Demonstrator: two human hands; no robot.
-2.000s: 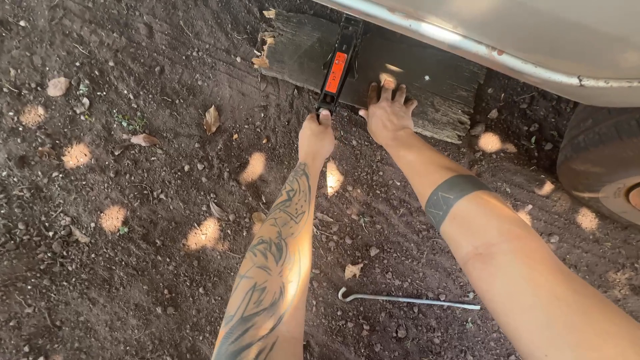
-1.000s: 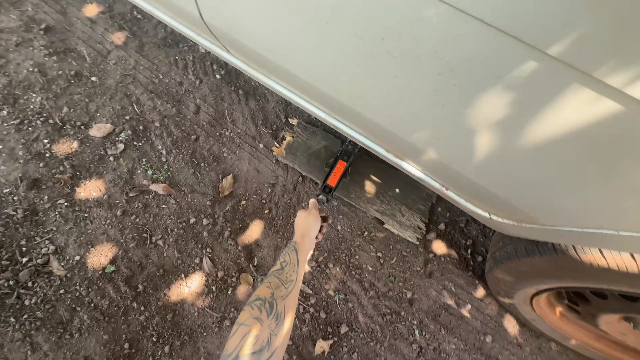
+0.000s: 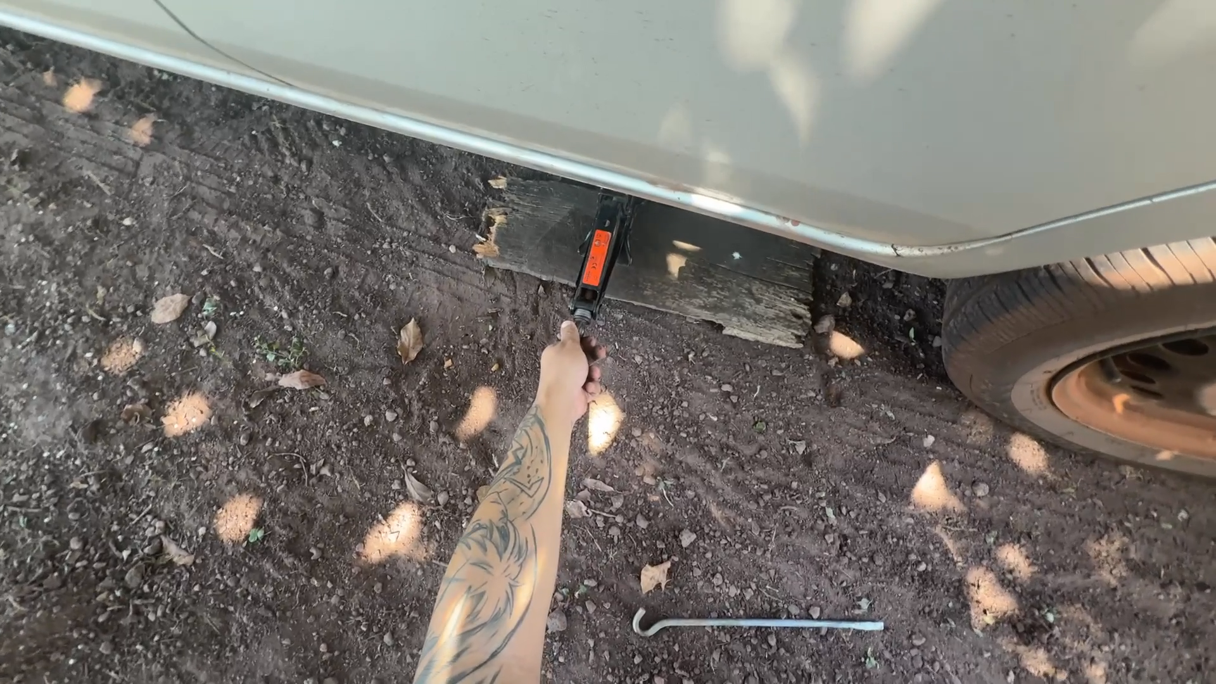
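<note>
My left hand [image 3: 570,370] is closed at the near end of a black scissor jack [image 3: 598,256] that bears an orange label, its thumb against the end fitting. The jack lies on a weathered wooden board [image 3: 722,285], and its far end is hidden beneath the car's sill [image 3: 532,157]. My right hand is out of view. A metal rod with a hooked end [image 3: 760,623] lies on the soil, nearer than the board and to the right of my left forearm.
The car's pale body panel [image 3: 589,76] overhangs the far part of the board. At the right a tyre [image 3: 988,351] with a rusty-coloured wheel rests on the dirt. Dry leaves [image 3: 409,340] and small stones lie about.
My right hand, on the board two seconds ago, has left the view. My left hand stays at the jack's near end. The view has shifted, showing more of the car.
</note>
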